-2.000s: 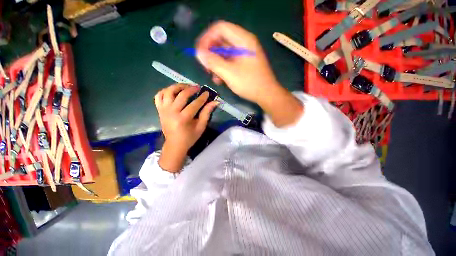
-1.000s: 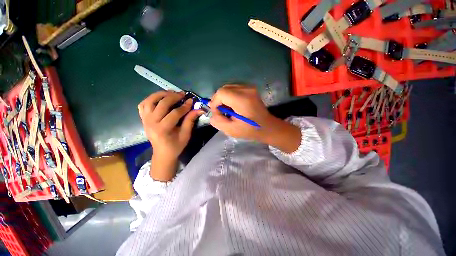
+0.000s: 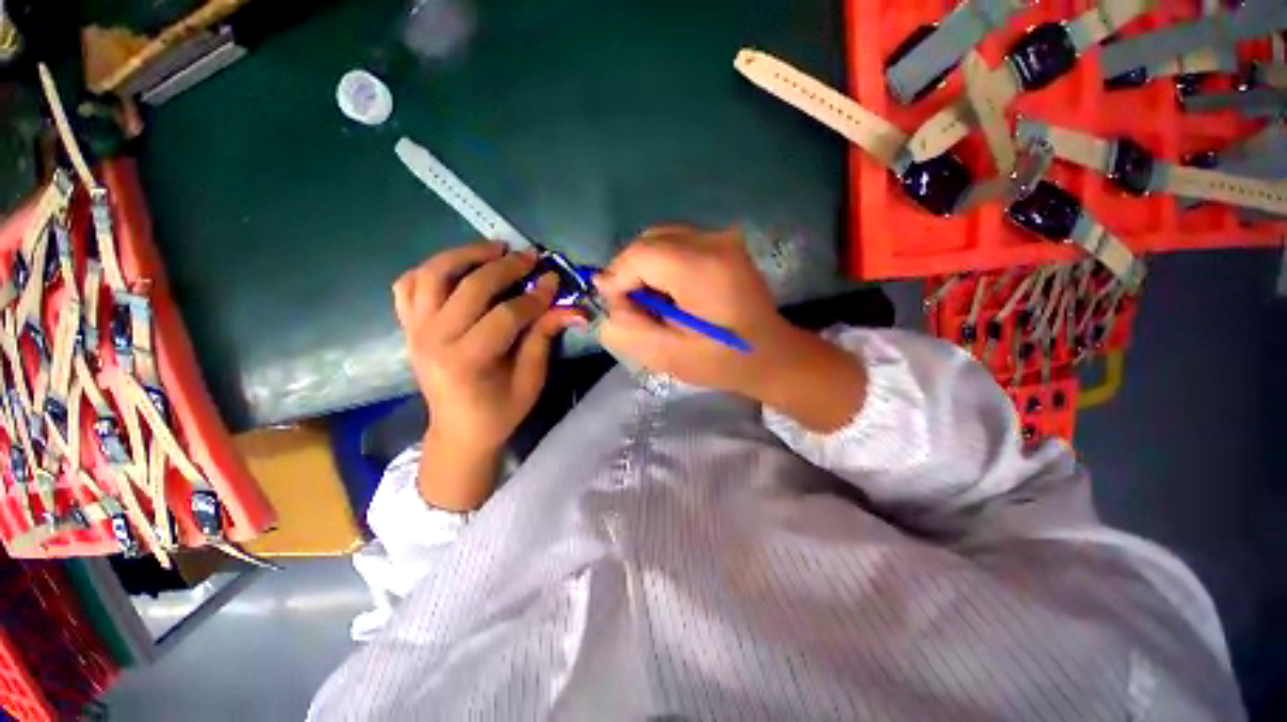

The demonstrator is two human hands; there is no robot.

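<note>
My left hand (image 3: 477, 332) pinches a wristwatch (image 3: 562, 279) by its small dark case, just over the near edge of the green mat. The pale blue-grey strap (image 3: 455, 189) sticks out to the upper left over the mat. My right hand (image 3: 692, 303) holds a slim blue pen-like tool (image 3: 689, 320), its tip end at the watch case. The fingers hide the exact contact and the other half of the strap. A small white round dish (image 3: 364, 98) stands on the mat at the upper left.
A red tray (image 3: 903, 251) of strapped watches is at the right, with red crates (image 3: 1044, 409) below it. Another red tray (image 3: 212, 423) of watches is at the left. A faint greyish disc (image 3: 439, 26) lies near the dish. A cardboard box (image 3: 297, 487) is below the mat.
Two seconds ago my right hand was raised, blurred, near the dish; it then came down to the watch with the blue tool and stays there. The view has shifted slightly.
</note>
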